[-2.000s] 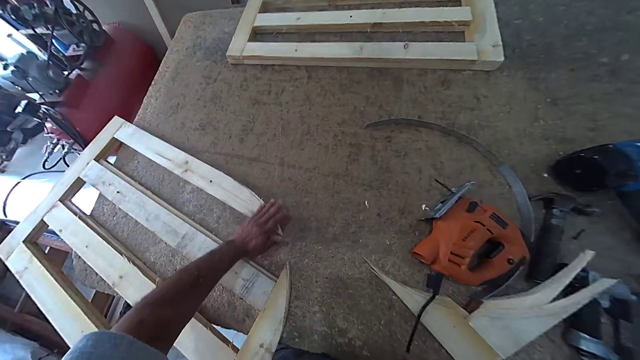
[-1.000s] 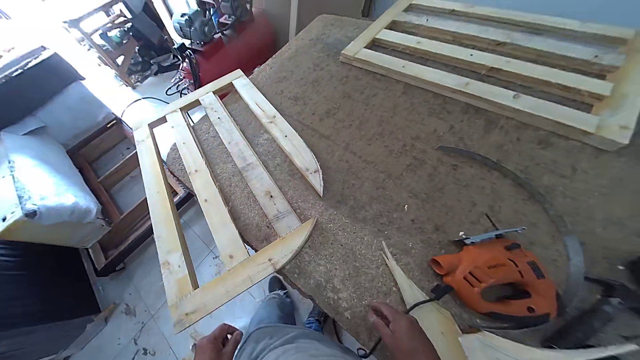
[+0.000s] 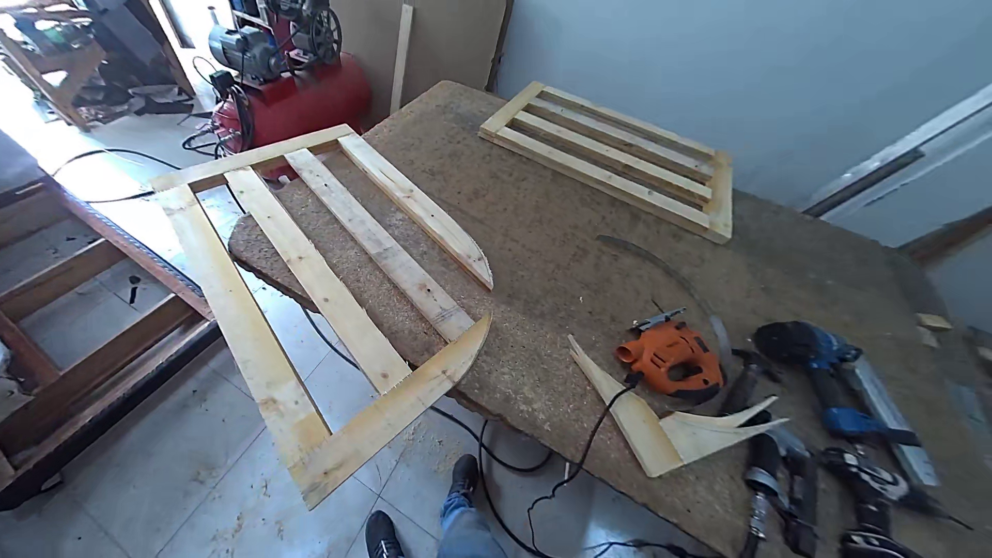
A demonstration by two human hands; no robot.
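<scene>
Neither of my hands shows at this moment. A slatted wooden frame (image 3: 372, 240) with curved cut ends lies partly on the particleboard worktable (image 3: 535, 310) and juts past its left edge. To its right, an orange jigsaw (image 3: 671, 358) rests on its side, with a curved metal strip (image 3: 690, 291) behind it. Pointed wood offcuts (image 3: 647, 434) lie in front of the jigsaw, near the table's front edge. A second slatted wooden frame (image 3: 612, 155) lies at the back of the table.
A blue and black nail gun (image 3: 833, 380), a hammer (image 3: 742, 380) and a cordless drill (image 3: 864, 480) lie at the right. A red air compressor (image 3: 298, 101) stands behind the table. Black cables (image 3: 496, 457) hang by the front edge; an empty-bayed wooden frame (image 3: 85, 271) is at the left.
Two seconds ago a hand was on the near slatted frame; one second ago both hands were low in view, off it. Both are now out of view. The view has shifted and widened.
</scene>
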